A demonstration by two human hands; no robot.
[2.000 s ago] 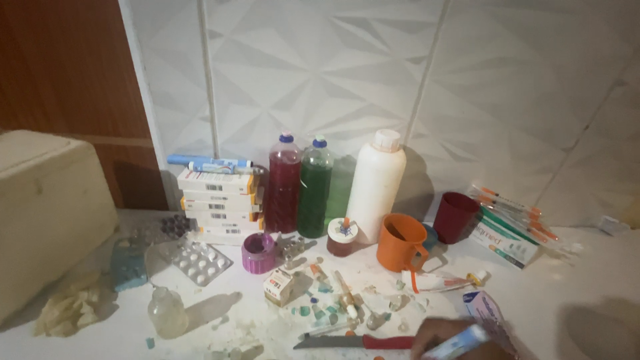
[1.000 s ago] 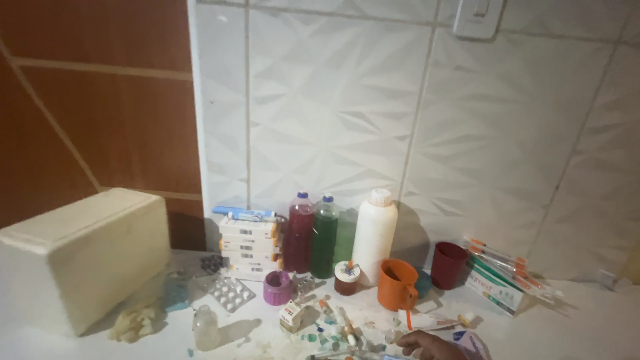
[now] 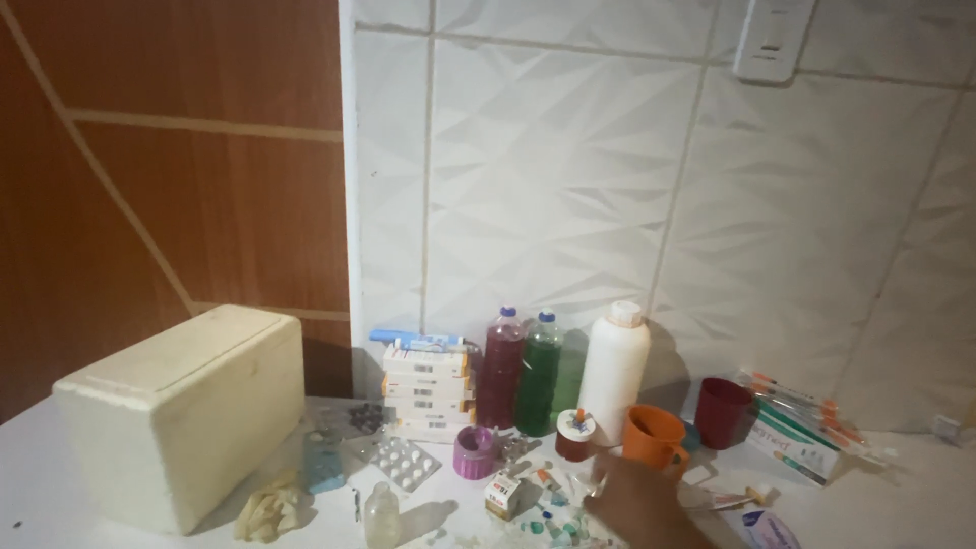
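One hand, which looks like my right hand point(image 3: 640, 499), reaches in from the bottom edge. Its fingers are at the small litter in front of the orange plastic mug point(image 3: 654, 436), near a clear, small item; whether they hold it cannot be told. Just behind the fingertips stands a small jar of dark red liquid with a white lid point(image 3: 573, 442). Left of the hand are a small carton point(image 3: 503, 496), a purple plastic container point(image 3: 474, 454) and scattered green and blue bits point(image 3: 568, 530). My left hand is out of view.
At the back stand stacked medicine boxes point(image 3: 428, 393), a red-liquid bottle point(image 3: 502, 374), a green-liquid bottle point(image 3: 538, 381), a white bottle point(image 3: 614, 374) and a dark red cup point(image 3: 723, 415). Syringes lie on a box point(image 3: 797, 442). At left are a foam box point(image 3: 229, 404) and gloves point(image 3: 271, 507).
The hand held a blue-and-white item at the lower right two seconds ago; now it reaches in before the orange mug, and that item is not seen in it. The view has tilted up.
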